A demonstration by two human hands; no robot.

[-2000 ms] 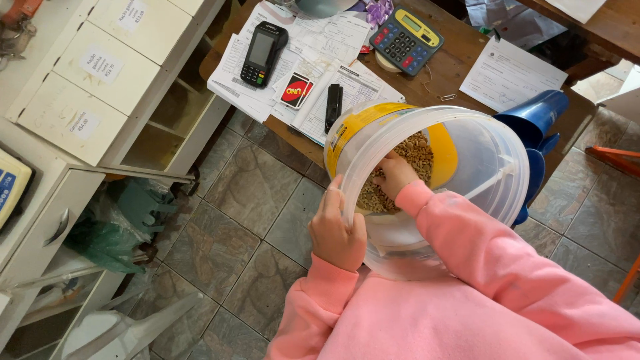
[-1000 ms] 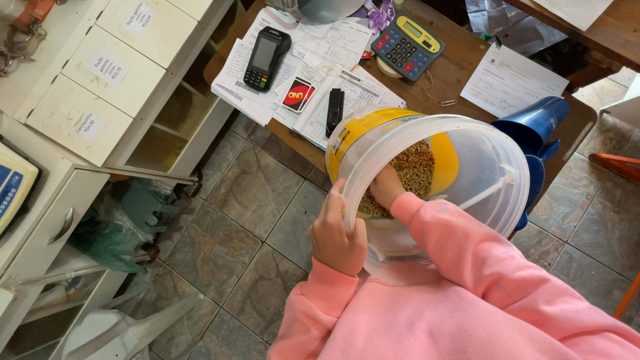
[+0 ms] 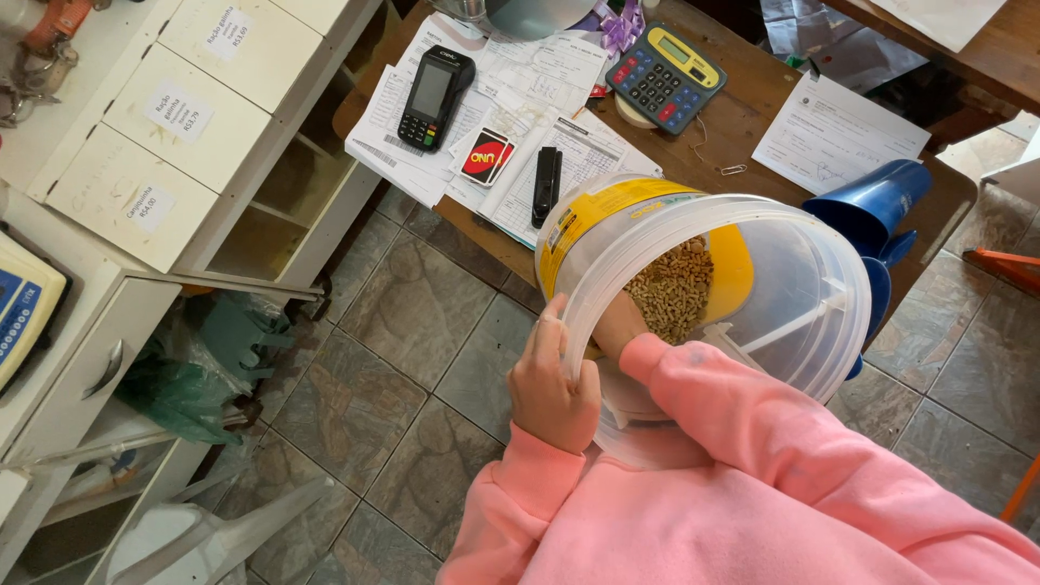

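A translucent plastic bucket (image 3: 829, 244) with a yellow label is tilted on its side, its mouth turned toward me. My left hand (image 3: 556, 378) grips the bucket's rim on the left side. Inside, brown feed pellets (image 3: 670, 292) lie toward the bottom. My right hand (image 3: 617, 325) reaches into the bucket beside the pellets; its fingers are hidden behind the rim and wall, so what they hold does not show. Both arms wear pink sleeves.
On the wooden table (image 3: 723, 166) lie papers, a card terminal (image 3: 435, 97), a stapler (image 3: 547, 185), UNO cards (image 3: 486, 158) and a calculator (image 3: 666, 77). Blue scoops (image 3: 873, 199) are right of the bucket. White cabinets (image 3: 162, 122) with lidded bins stand at left.
My right hand has shifted inside the bucket, lower and to the left of the pellets, and more of the pellets show. My left hand keeps its grip on the rim.
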